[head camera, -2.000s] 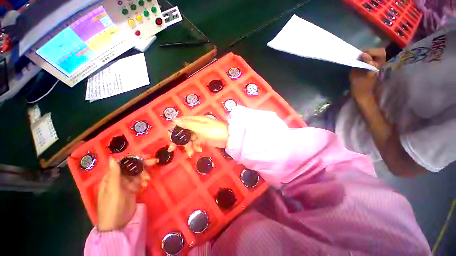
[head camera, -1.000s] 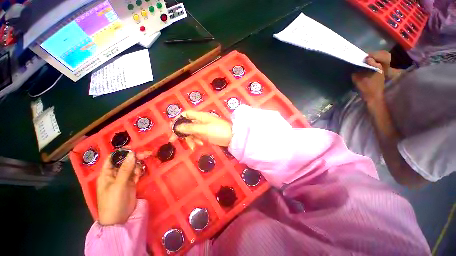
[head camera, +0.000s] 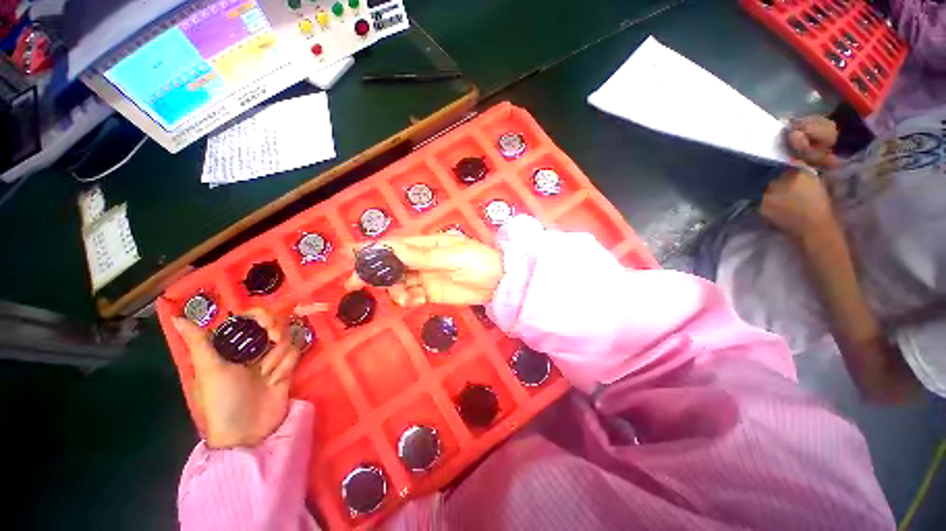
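Note:
My left hand holds a dark watch head between thumb and fingers over the left part of the red watch tray. My right hand holds another dark watch head by its edge over the tray's middle. Both held pieces show a dark face with light streaks. The tray's square compartments hold silver-faced watch heads and dark ones, one each. A further watch head is partly hidden beside my left fingers. My right hand and sleeve cover some compartments.
A white device with a coloured screen stands at the upper left, with a written sheet beside it. A brown wooden strip runs behind the tray. Another person's hands hold white paper. Another red tray lies upper right.
My left hand has turned its watch head, so the streaked dark face shows fully. My right hand's piece also faces the camera more. The whole view has shifted slightly.

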